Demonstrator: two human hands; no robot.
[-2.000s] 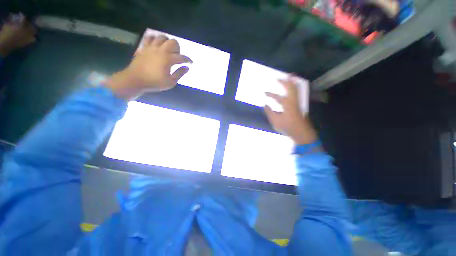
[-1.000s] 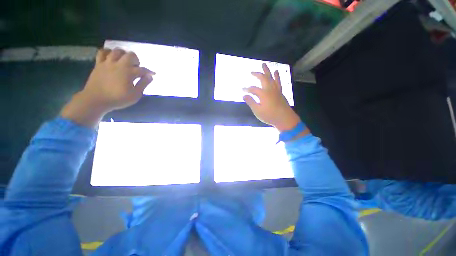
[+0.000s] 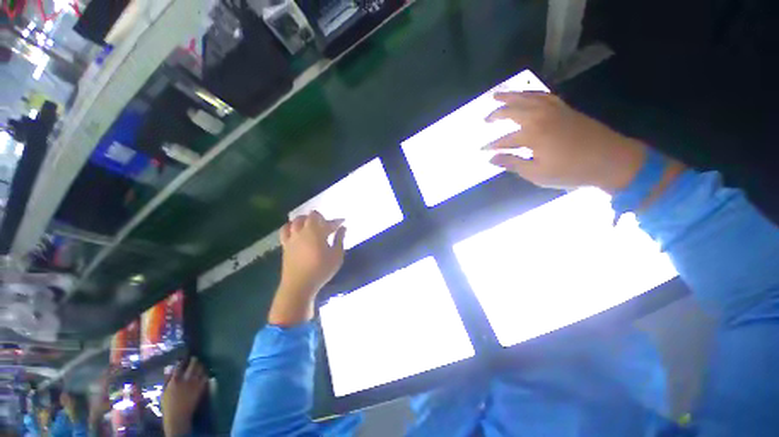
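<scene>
Several display units with bright white screens lie in a two-by-two block in a black tray (image 3: pixel 420 224). My left hand (image 3: pixel 310 256) is over the outer end of the far-left unit (image 3: pixel 367 201), with bent fingers at its screen. My right hand (image 3: pixel 559 141) is spread over the far-right unit (image 3: pixel 448 162), fingertips at the lit face. A blue strap is at my right wrist. The near-left unit (image 3: pixel 397 329) and near-right unit (image 3: pixel 547 265) are uncovered except where my right wrist and sleeve overlap the near-right one. Whether the fingertips touch the glass cannot be told.
Units with orange and red pictures (image 3: pixel 162 323) lie further left on the green bench, beside another person's hand (image 3: pixel 184 393). A shelf (image 3: pixel 248 128) with dark boxes and other items runs along the far side. A pale metal post (image 3: pixel 564 38) stands behind the far-right unit.
The view has turned left, so the block looks tilted and the neighbouring units and shelf show. Both hands stay over the two far units; the right hand is now further out along its unit.
</scene>
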